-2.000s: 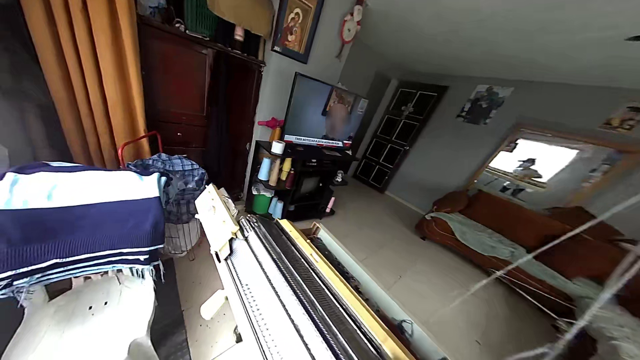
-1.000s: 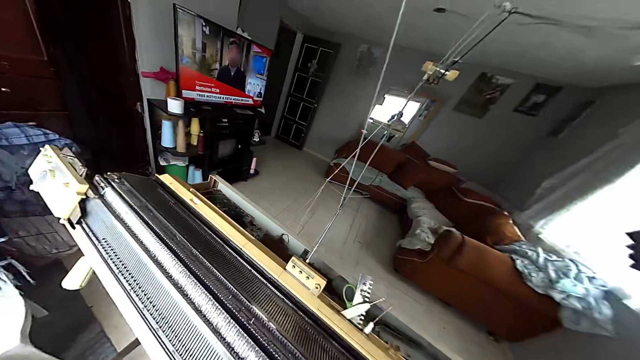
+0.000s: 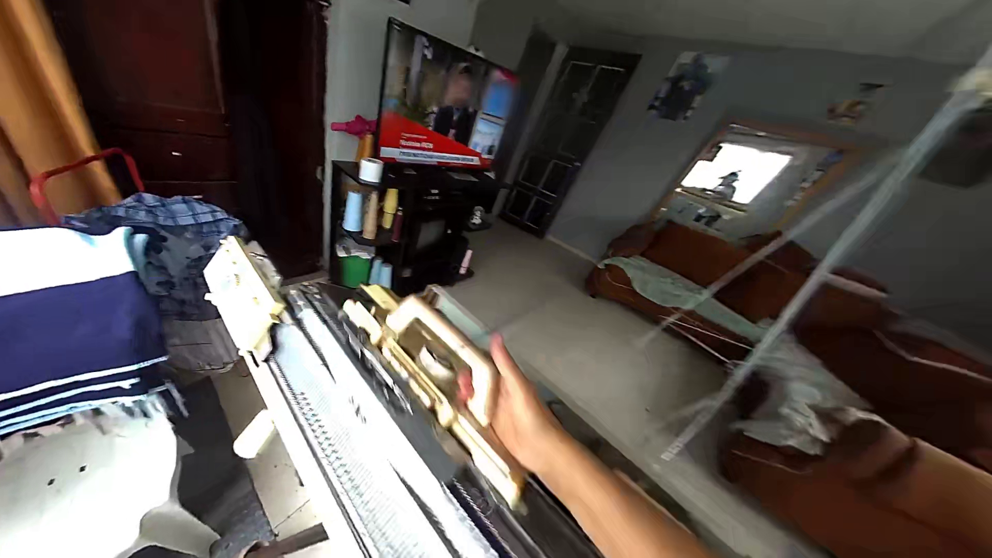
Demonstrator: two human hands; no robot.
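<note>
My left hand (image 3: pixel 515 411) grips the upright cream handle of a knitting machine carriage (image 3: pixel 426 372), with a fingertip showing inside the handle's opening. The forearm reaches in from the bottom edge. Under the carriage, the long needle bed (image 3: pixel 349 418) runs from the lower middle to the upper left and ends near a cream end piece (image 3: pixel 244 294). What looks like my right hand (image 3: pixel 918 461) is blurred at the right edge, in front of the sofa; its fingers cannot be made out. Blurred pale strands or rods cross the view at the right.
Striped knitted fabric (image 3: pixel 70 325) lies over a white plastic chair (image 3: pixel 93 480) at the left. Beyond the machine stand a black shelf with yarn cones (image 3: pixel 370 215), a television (image 3: pixel 446 97) and a barred door (image 3: pixel 562 139). A brown sofa (image 3: pixel 697 260) stands at the right.
My left hand on the carriage handle has come into view at the machine; neither earlier frame shows a hand. The view has swung back toward the left since one second ago.
</note>
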